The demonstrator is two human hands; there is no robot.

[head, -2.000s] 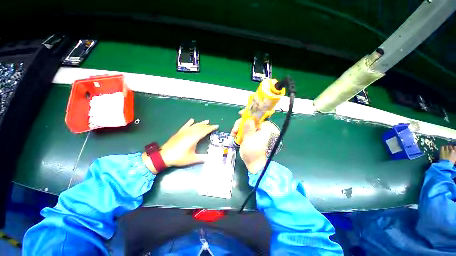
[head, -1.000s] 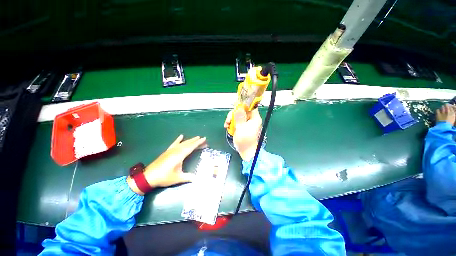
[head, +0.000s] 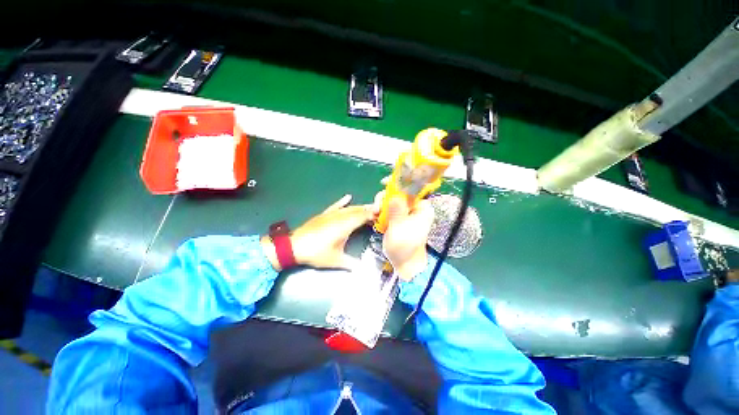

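My right hand (head: 405, 229) is closed around a thick yellow electric screwdriver (head: 418, 172) with a black cord at its rear end. The screwdriver's tip is hidden by my hands. A silvery-white phone assembly (head: 365, 297) lies flat on the bench below, its far end partly covered by my hands. My left hand (head: 328, 237) rests beside the phone's far left edge, fingers reaching toward the screwdriver's front end. Whether it grips anything there is unclear. A round speckled screw dish (head: 460, 227) lies right of my right hand.
A red bin (head: 157, 160) with white paper stands left on the bench (head: 519, 280). Phones (head: 366, 95) lie on the green belt behind a white edge. A taped post (head: 598, 148) slants at right. A blue bin (head: 679, 254) and another person's sleeve (head: 717, 344) are far right. A black parts tray (head: 93, 109) is far left.
The view has shifted, so the scene sits differently. My left hand has moved to the phone's far end, close to my right hand. The dish, mostly covered a second ago, shows more fully.
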